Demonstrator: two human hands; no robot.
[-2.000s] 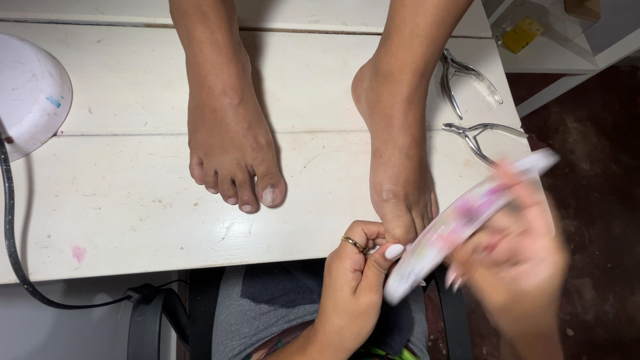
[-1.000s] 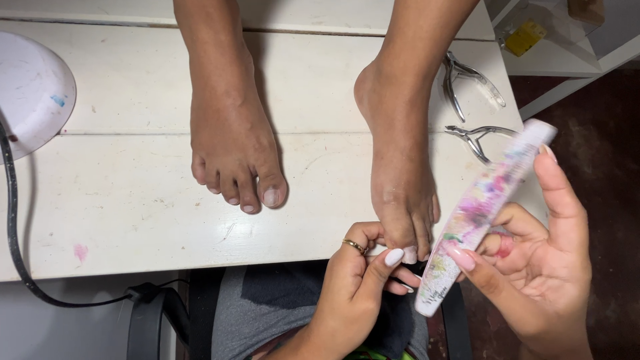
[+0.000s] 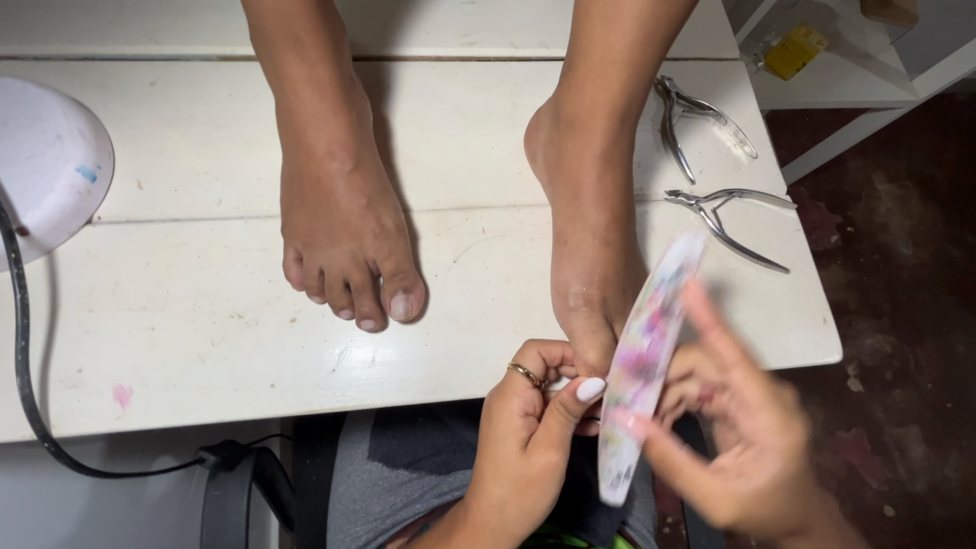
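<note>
My left hand [image 3: 534, 427], with a gold ring, grips the big toe of another person's foot [image 3: 598, 252] at the table's front edge. In my right hand [image 3: 732, 427] is a nail file [image 3: 648, 358] with a colourful splashed pattern, blurred and slanting upward to the right. The file lies across the front of that foot and hides the toenail and the smaller toes. The person's other foot [image 3: 343, 206] rests flat on the white wooden table [image 3: 229, 381], to the left.
Two metal cuticle nippers [image 3: 675, 126] [image 3: 724, 213] lie right of the foot. A white rounded lamp base [image 3: 53, 168] with a black cable [image 3: 27, 366] is at the left. A white shelf [image 3: 854, 84] holds a yellow item [image 3: 795, 51]. A black chair part [image 3: 229, 496] stands below the table.
My right hand has moved left with the file since one second ago, and the file stands more upright. The toenail visible then is now hidden. My left hand has stayed at the toe.
</note>
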